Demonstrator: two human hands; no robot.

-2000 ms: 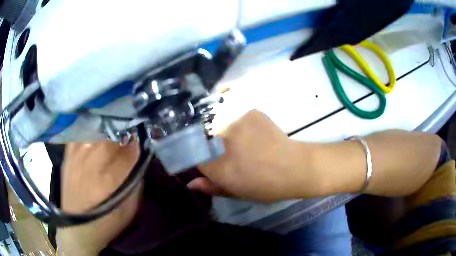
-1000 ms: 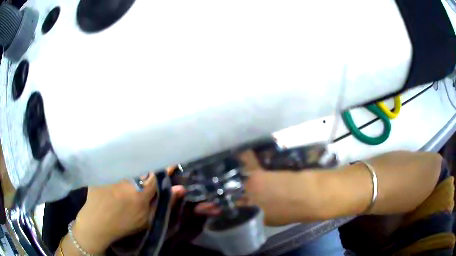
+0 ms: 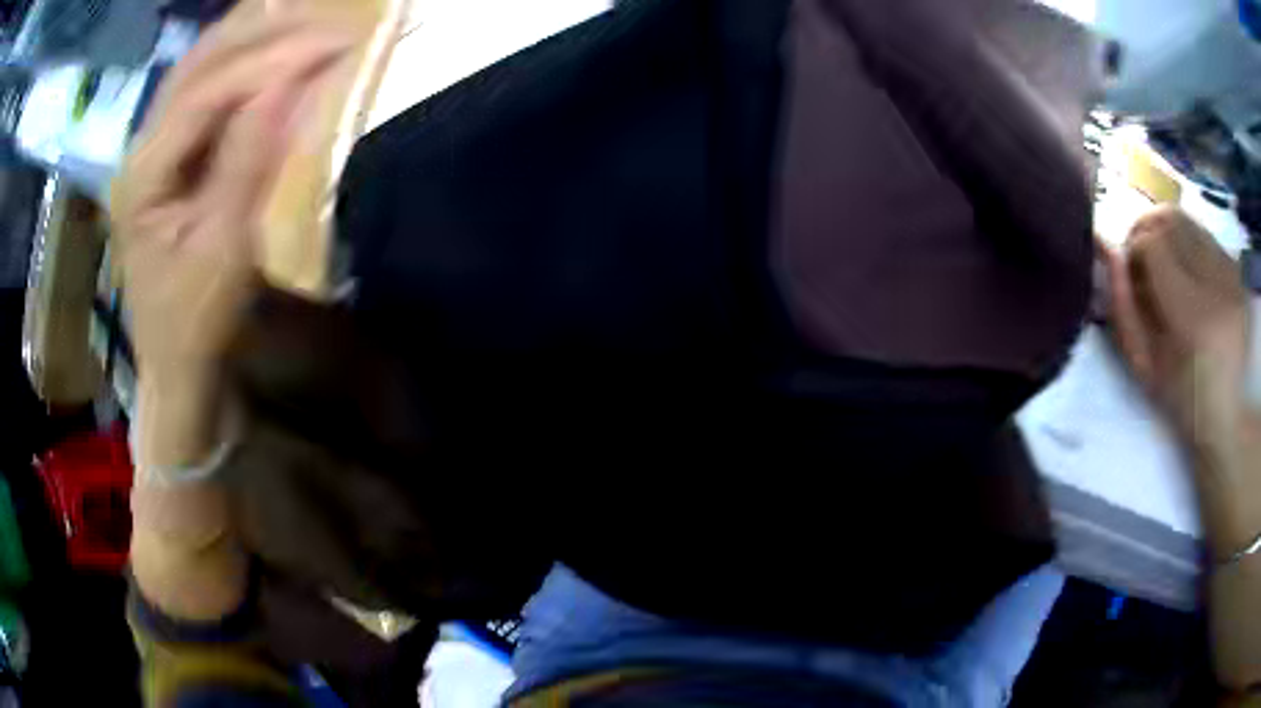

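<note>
Dark cloth (image 3: 595, 263) spreads over the table and down over my lap; its middle is black, and a mauve-brown area (image 3: 899, 249) lies at its right. My left hand (image 3: 208, 208) is at the upper left, blurred, by the cloth's left edge; whether it holds cloth is unclear. My right hand (image 3: 1175, 304) is at the right, its fingertips at the mauve-brown cloth's right edge; its grip cannot be made out. The sewing machine (image 3: 1203, 69) shows only in part at the upper right, blurred.
Brown cardboard (image 3: 297, 221) lies at the table's left. The white table (image 3: 1106, 429) ends in a grey front edge at the lower right. A red plastic object (image 3: 90, 498) stands at the far left below. My jeans (image 3: 581, 622) show under the cloth.
The view has swung left, so the machine head now shows only at the upper right. My left hand has moved far left, away from the needle area. Much more cloth shows.
</note>
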